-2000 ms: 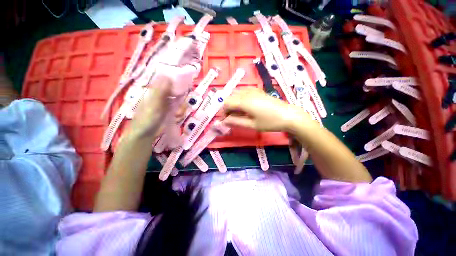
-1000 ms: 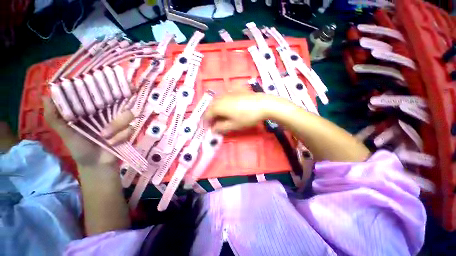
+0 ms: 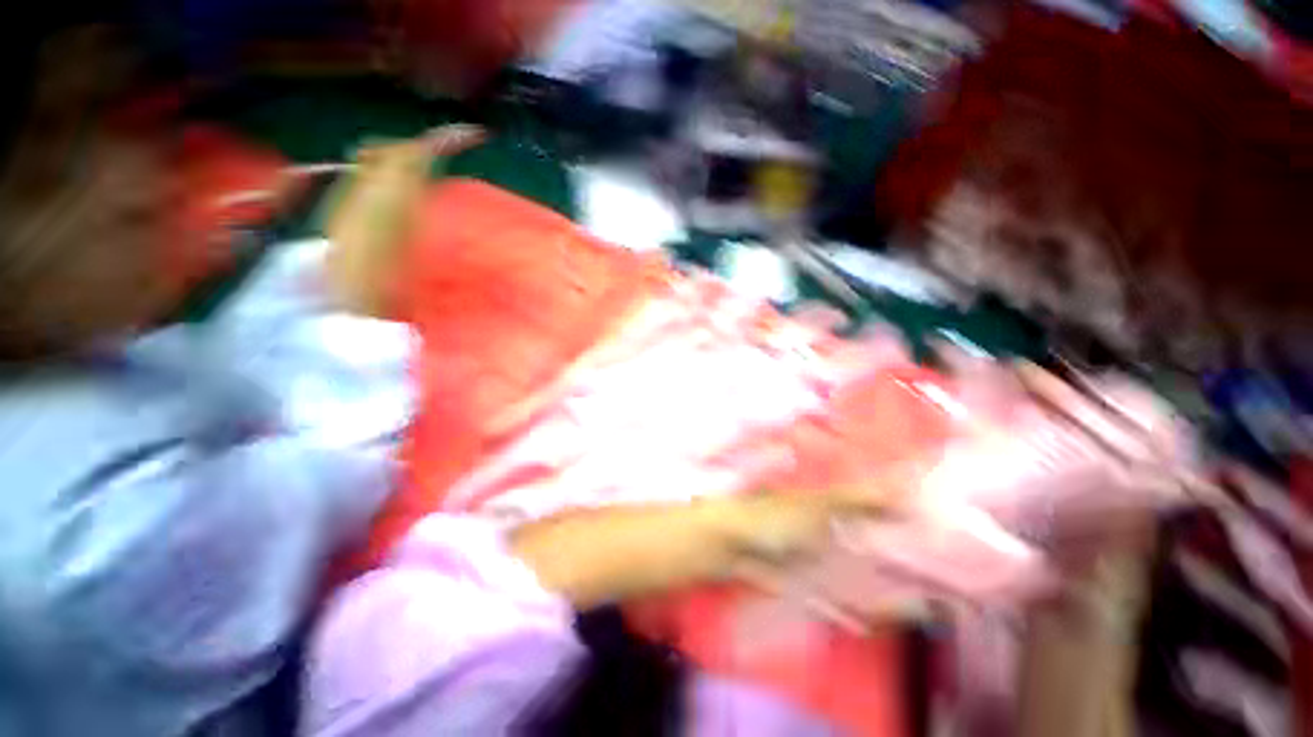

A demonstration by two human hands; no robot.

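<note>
The picture is strongly blurred. A batch of pink smartwatches is a pale pink mass at the right, between my two hands. My left hand reaches in from the lower left and its fingers end at the batch, closed on its near side. My right hand is at the batch's far right side, its forearm rising from the bottom edge; its fingers are lost in blur and behind the watches. More pink watches lie across the red-orange tray.
A person in a pale blue smock sits close at my left, a forearm and hand near the tray's left end. White paper and a blurred device with a yellow patch stand beyond the tray. Pink straps show at the lower right.
The view has swung left. The batch, held at the left by my left hand, is now at the tray's right part between both hands. My left arm now reaches across to the right.
</note>
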